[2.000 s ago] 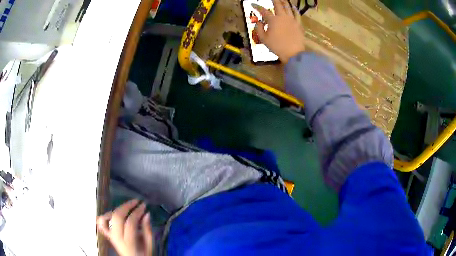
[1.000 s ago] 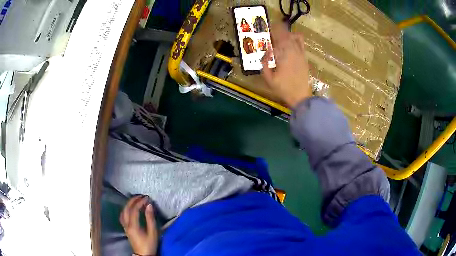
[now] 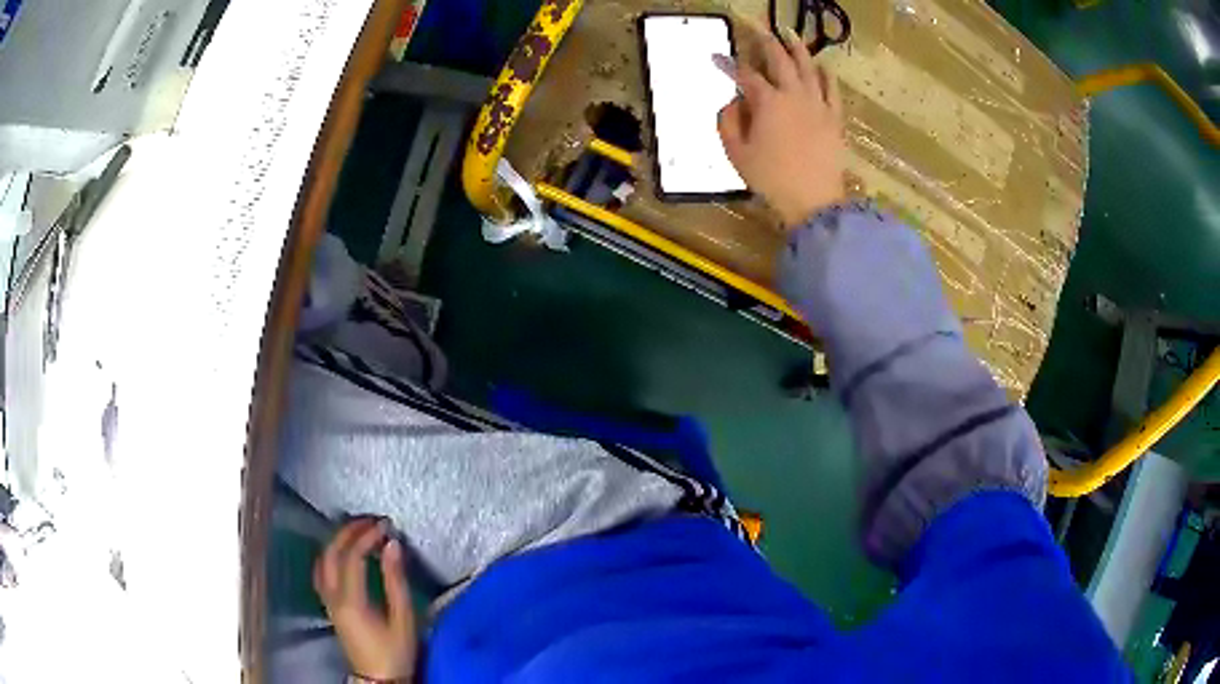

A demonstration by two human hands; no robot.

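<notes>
A black smartphone (image 3: 690, 114) with a bright, nearly blank white screen lies flat on the brown cardboard top (image 3: 937, 160) of the yellow-framed trolley. My right hand (image 3: 787, 127), in a grey sleeve cover, is over the phone's right edge, with one fingertip over the upper right of the screen. It does not hold the phone. My left hand (image 3: 368, 601) rests low near my lap, beside the table edge, fingers slightly bent and apart, holding nothing. Black scissors handles (image 3: 811, 22) show on the cardboard just above my right hand.
The white sewing table (image 3: 174, 348) with its brown edge runs down the left, with part of a white machine (image 3: 94, 80) at the top. The yellow trolley frame (image 3: 515, 100) has a white rag (image 3: 525, 221) tied on. The cardboard has a torn hole (image 3: 613, 124). Green floor shows between.
The phone screen has gone from pictures to nearly blank white. My right hand has moved up from the phone's lower right side towards its upper part. My left hand has barely moved since one second ago.
</notes>
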